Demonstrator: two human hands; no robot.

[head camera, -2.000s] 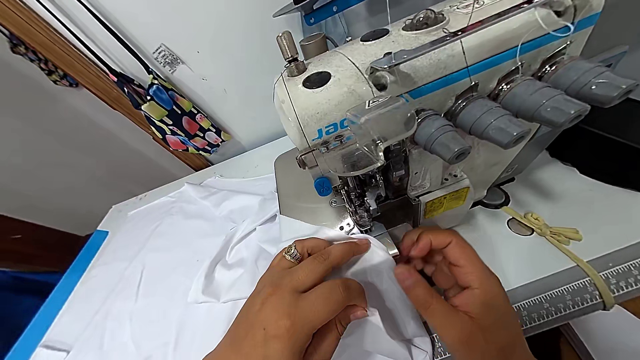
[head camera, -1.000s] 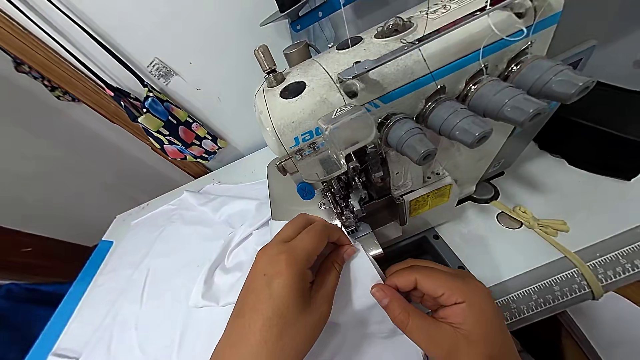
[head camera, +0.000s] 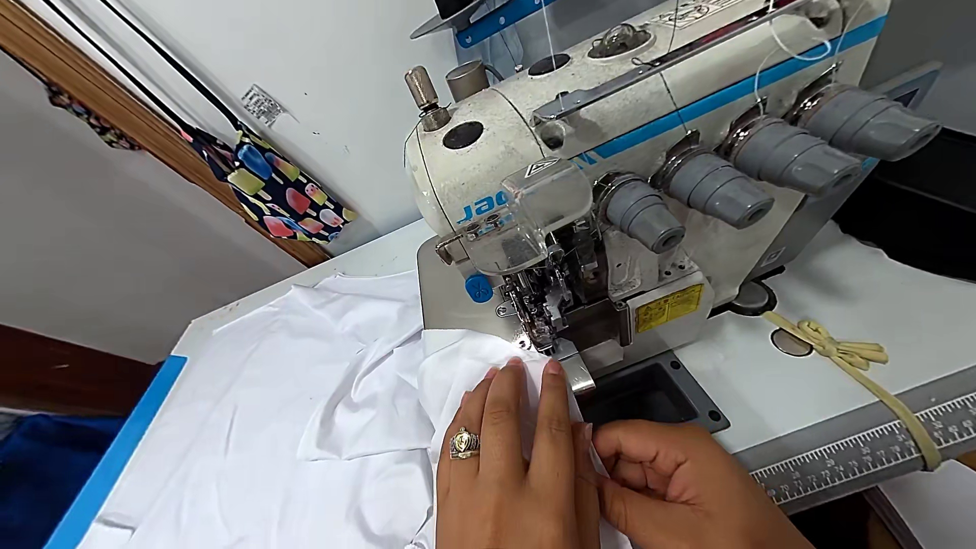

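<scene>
White fabric (head camera: 305,412) covers the left part of the machine table, its edge at the presser foot (head camera: 545,335) of a Jack overlock sewing machine (head camera: 488,183). My left hand (head camera: 511,450), with a ring on one finger, lies flat on the fabric just in front of the foot, fingers pointing at it. Beside it, right of the foot, my right hand (head camera: 663,480) has thumb and curled fingers at the fabric's right edge; the left hand partly hides what they pinch.
Grey thread tension knobs (head camera: 640,213) line the machine's front. A ruler tape (head camera: 846,454) runs along the table's front edge, with a yellowish tied strip (head camera: 877,389) round it. A popsicle-print cloth pouch (head camera: 282,191) hangs at the wall. A black recess (head camera: 648,393) lies right of the foot.
My left hand, bunched at the fabric's edge by the foot one second ago, now lies flat with its fingers extended. My right hand has stayed by the fabric's right edge.
</scene>
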